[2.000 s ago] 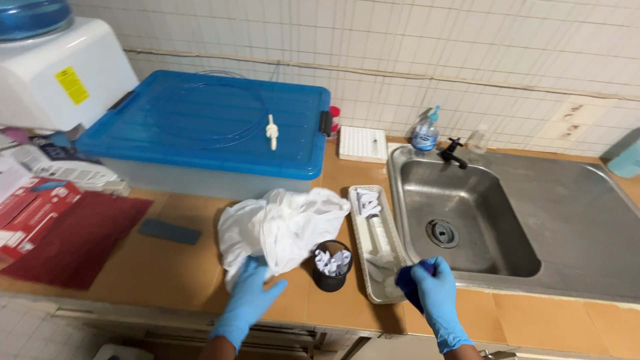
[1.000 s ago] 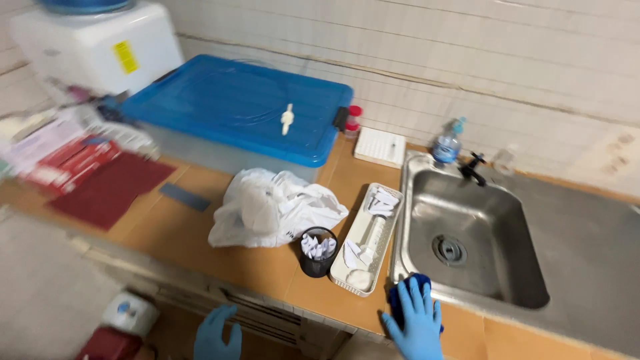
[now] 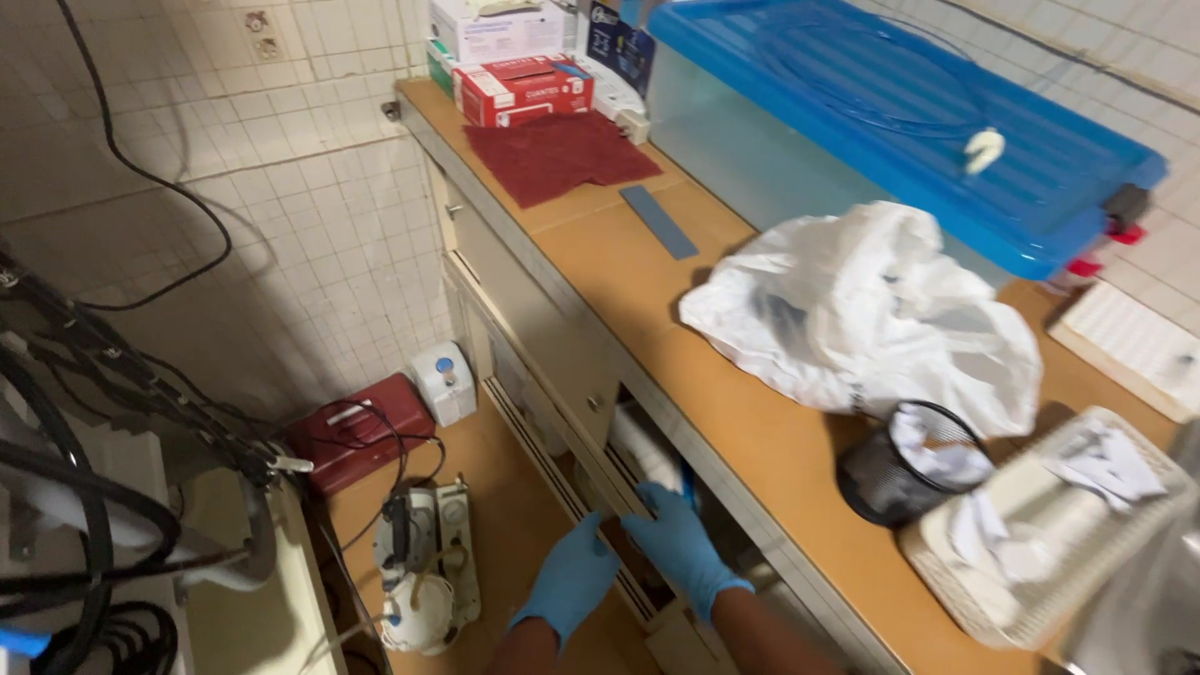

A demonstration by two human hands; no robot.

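Observation:
Both my hands wear blue gloves and are low at the open front of the counter's cabinet. My left hand (image 3: 570, 574) is beside the cabinet's sliding-door track (image 3: 548, 469), fingers together; whether it grips anything is unclear. My right hand (image 3: 680, 544) reaches over the cabinet's rail, fingers spread at the dark opening, where a white item (image 3: 647, 448) shows inside. Above on the counter lie a crumpled white plastic bag (image 3: 853, 309), a black mesh cup (image 3: 877, 478) holding crumpled paper, and a cream tray (image 3: 1041, 544) with papers in it.
A blue-lidded storage bin (image 3: 919, 112), dark red cloth (image 3: 558, 155), grey strip (image 3: 659, 222) and red glove box (image 3: 525, 89) are on the counter. On the floor stand a red case (image 3: 361, 431), a white container (image 3: 444, 384) and a device (image 3: 427, 562). Cables hang at left.
The view has swung left and down, away from the sink. My right hand has left the dark blue cloth by the sink and is now at the cabinet opening, near my left hand.

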